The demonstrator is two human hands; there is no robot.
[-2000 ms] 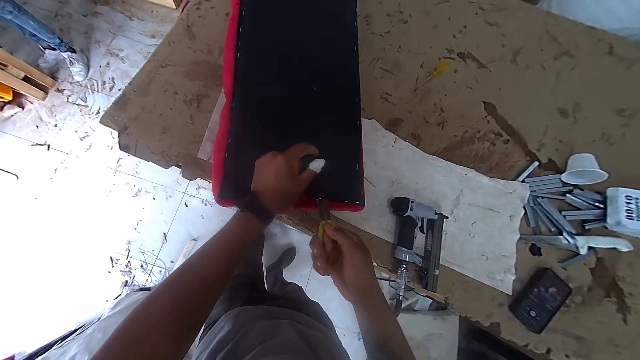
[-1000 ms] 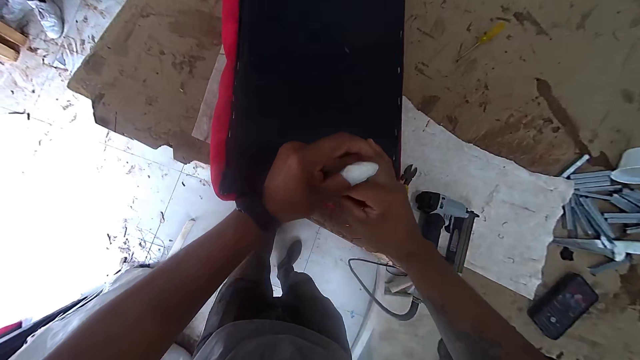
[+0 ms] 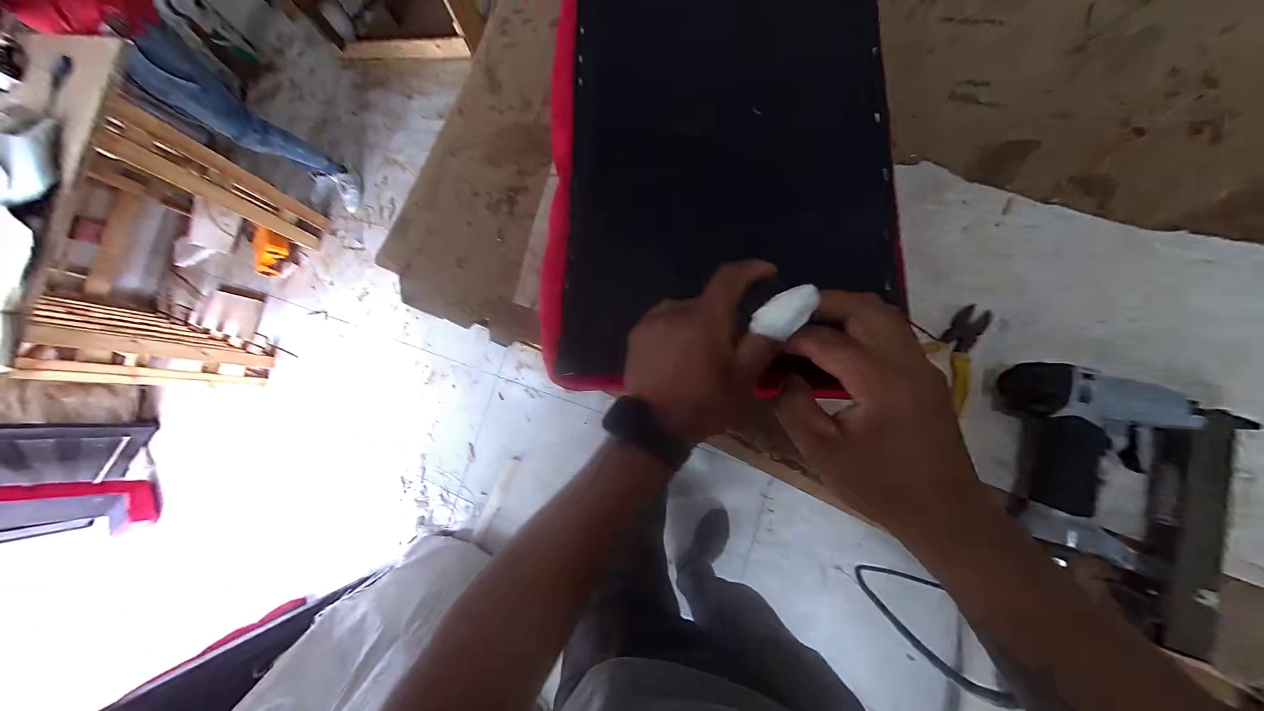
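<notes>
A long panel (image 3: 731, 148) with a black cloth face, red fabric edges and small staples along its sides lies across the table. My left hand (image 3: 696, 351), with a dark band at the wrist, is at its near end; white wrapping (image 3: 785, 312) covers one of its fingers. Touching that wrapped finger is my right hand (image 3: 869, 395), its fingers bent over the near red edge. Whether either hand pinches the fabric is hidden. Pliers with yellow handles (image 3: 960, 360) lie just right of the panel, and a pneumatic staple gun (image 3: 1126, 405) lies further right.
A pale sheet (image 3: 1086, 267) lies on the brown-covered table (image 3: 1076, 118). A dark hose (image 3: 899, 622) hangs below the near edge. Wooden frames (image 3: 188, 178) stand on the floor at the left, beside a person's legs in jeans (image 3: 227, 109).
Two seconds ago my right hand held the yellow-handled pliers at the panel's near edge; they now lie on the table. My right hand has come up against my left.
</notes>
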